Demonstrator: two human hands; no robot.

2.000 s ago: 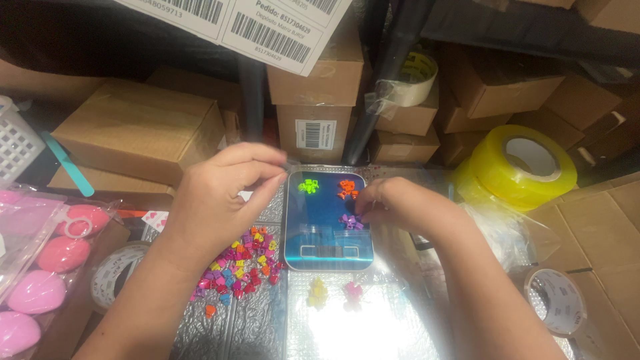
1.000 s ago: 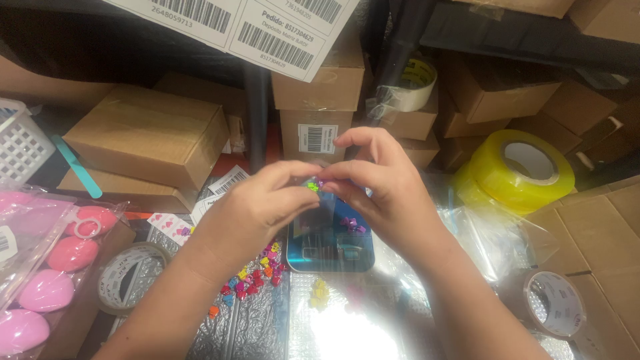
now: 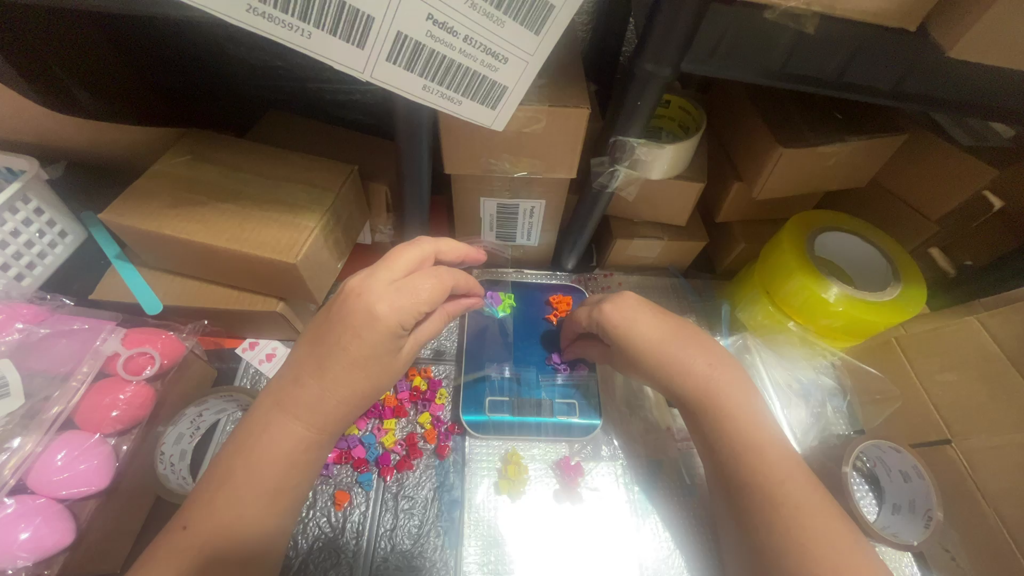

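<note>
A blue flat scale (image 3: 512,336) lies in the middle, with small green plastic clips (image 3: 502,302) at its upper left, orange clips (image 3: 559,306) at its upper right and purple clips (image 3: 558,363) below those. My left hand (image 3: 408,296), thumb and fingers apart, is beside the green clips; whether a clip is between the fingertips cannot be told. My right hand (image 3: 612,336) has its fingertips at the purple clips, its grip partly hidden. A mixed pile of coloured clips (image 3: 396,424) lies left of the scale. Yellow clips (image 3: 513,474) and pink clips (image 3: 569,474) sit in front of it.
Cardboard boxes (image 3: 232,212) stand behind, around dark shelf posts (image 3: 414,168). Yellow tape rolls (image 3: 840,272) and a clear plastic bag (image 3: 800,384) are at right. Bagged pink sponges (image 3: 72,464), a tape roll (image 3: 196,444) and a white basket (image 3: 36,224) are at left. A printed label sheet (image 3: 448,56) hangs above.
A second ago my hands met above the scale over the green clips. They have since parted, my right hand moving down and right to the purple clips.
</note>
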